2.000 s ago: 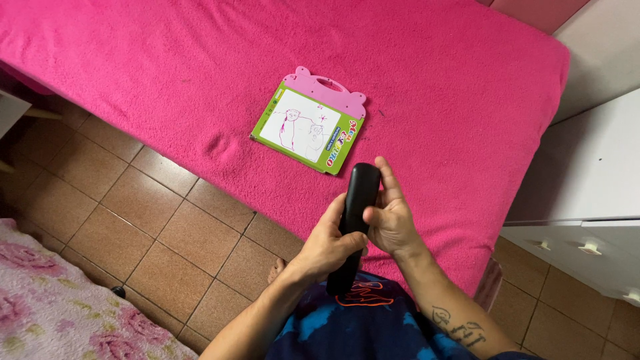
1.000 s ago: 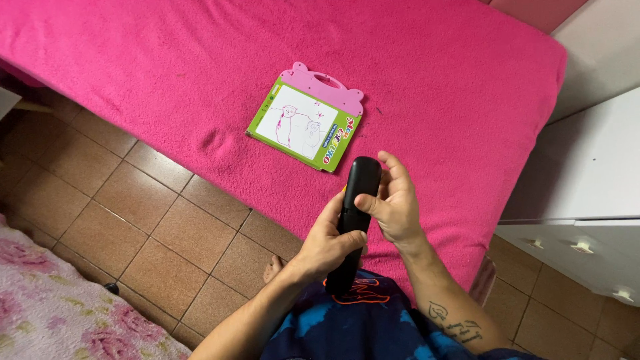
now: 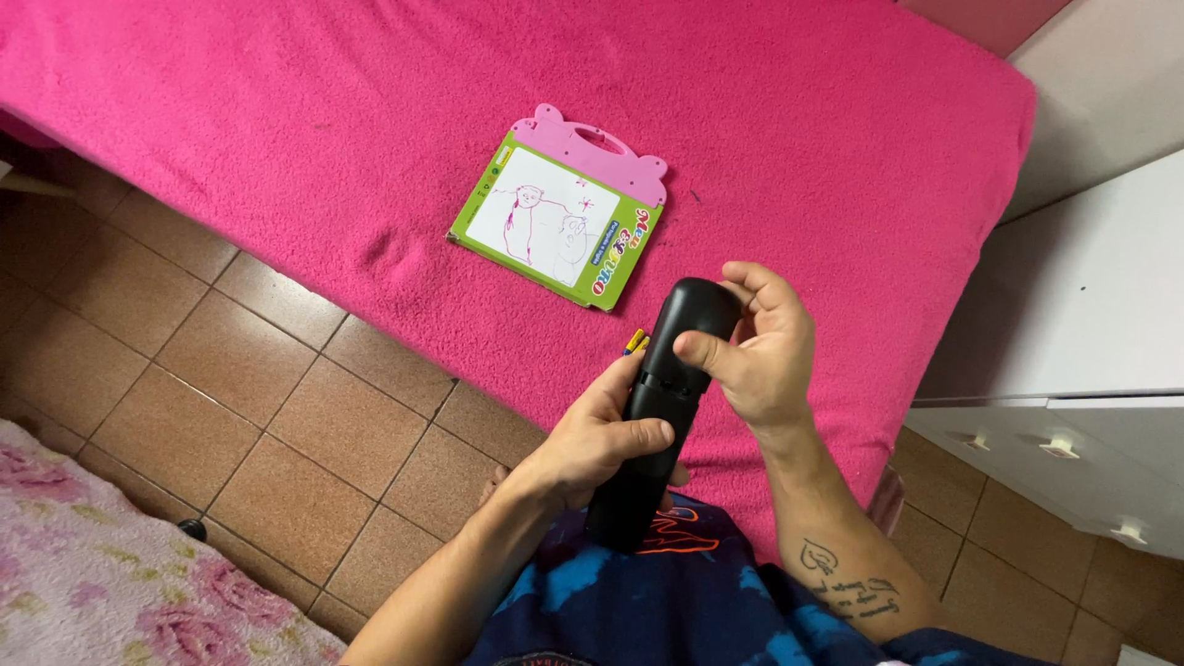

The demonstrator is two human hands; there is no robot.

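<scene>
A black remote control (image 3: 638,472), its back facing up, slants over my lap at the bed's edge. My left hand (image 3: 601,435) is wrapped around its middle, thumb across the back. With thumb and fingers, my right hand (image 3: 763,347) grips the battery cover (image 3: 689,319) at the far end, and a dark gap shows between cover and body. Yellow and blue batteries (image 3: 635,341) peek out beside my left fingertips; whether they are held or lie on the bed, I cannot tell. Farther up, a green and pink children's drawing board (image 3: 555,213) lies on the bed, with marker drawings.
A bright pink blanket (image 3: 370,120) covers the bed. Brown floor tiles (image 3: 305,416) run along its near left side. Flowered fabric (image 3: 120,573) fills the lower left corner. To the right stands a white chest of drawers (image 3: 1064,324) with small knobs.
A gap has opened between the battery cover and the body of the remote control. The batteries by my left fingertips show more plainly. The drawing board stays on the bed.
</scene>
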